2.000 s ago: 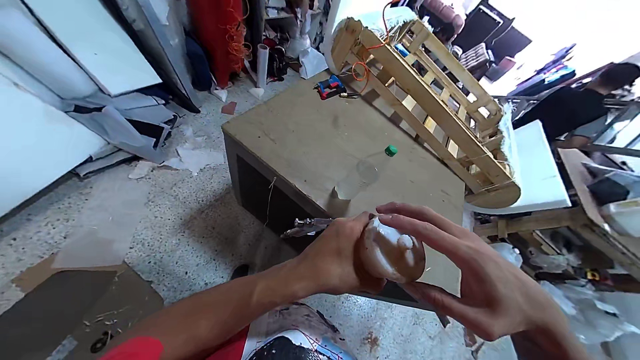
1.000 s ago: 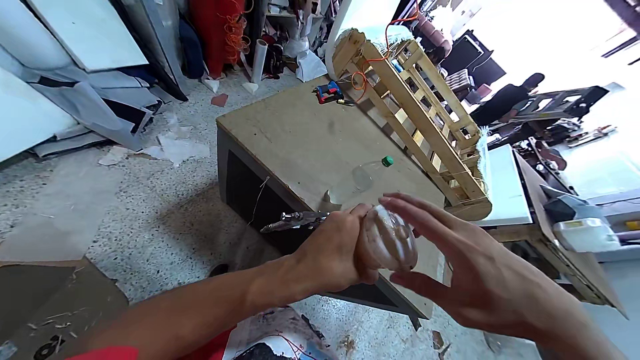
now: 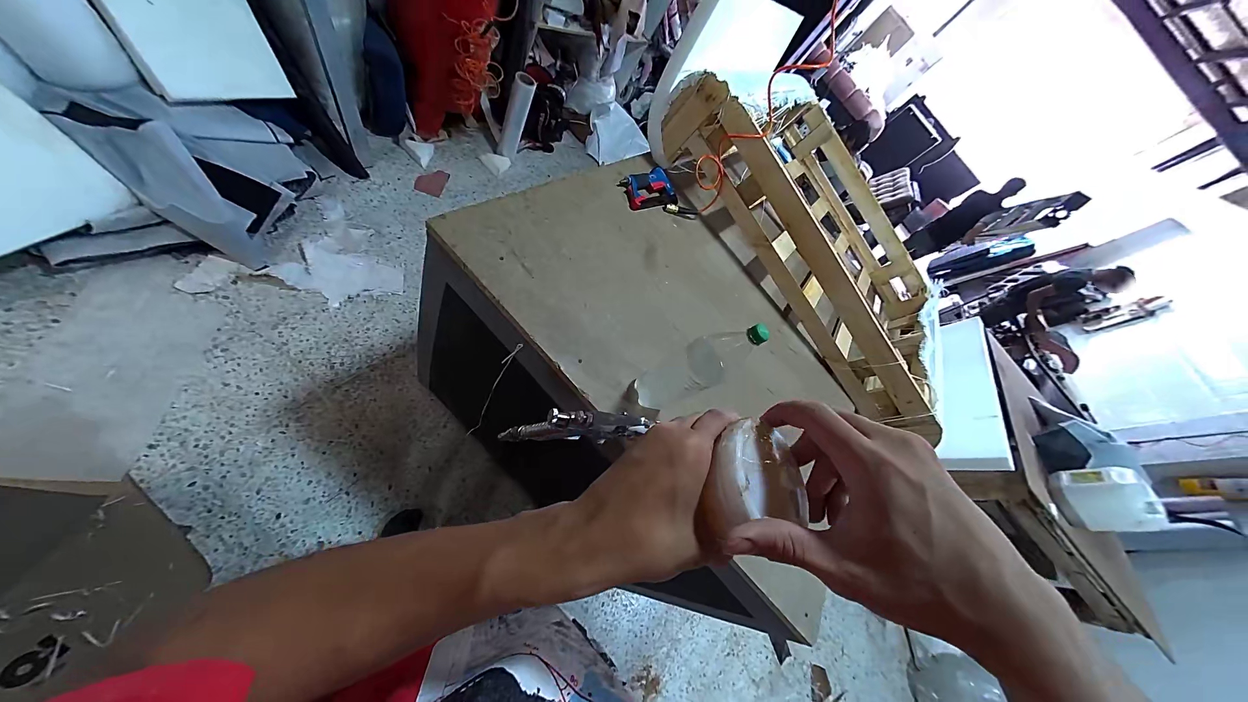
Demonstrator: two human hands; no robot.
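Note:
My left hand (image 3: 648, 497) is closed around a metal spray gun (image 3: 575, 425), whose nozzle end sticks out to the left over the table's edge. At that fist's right side is a round, translucent container (image 3: 756, 483) with brownish and whitish residue. My right hand (image 3: 863, 502) grips its rim, thumb below and fingers above; how it joins the gun is hidden. Just beyond my hands, a clear plastic bottle (image 3: 694, 369) with a green cap (image 3: 758, 334) lies on the worn tabletop (image 3: 585, 263). A blue and red pneumatic stapler (image 3: 648, 189) rests at the far end.
A wooden slatted frame (image 3: 809, 253) leans along the table's right side, with an orange hose (image 3: 717, 171) over it. Scraps (image 3: 336, 273) and upholstery pieces (image 3: 185, 166) lie on the floor at left. A cardboard box (image 3: 88, 575) stands lower left. People are in the background at right.
The round container has tipped from showing its open-looking face to a more side-on view. My right thumb and fingers have closed in on its rim. My left hand keeps its hold.

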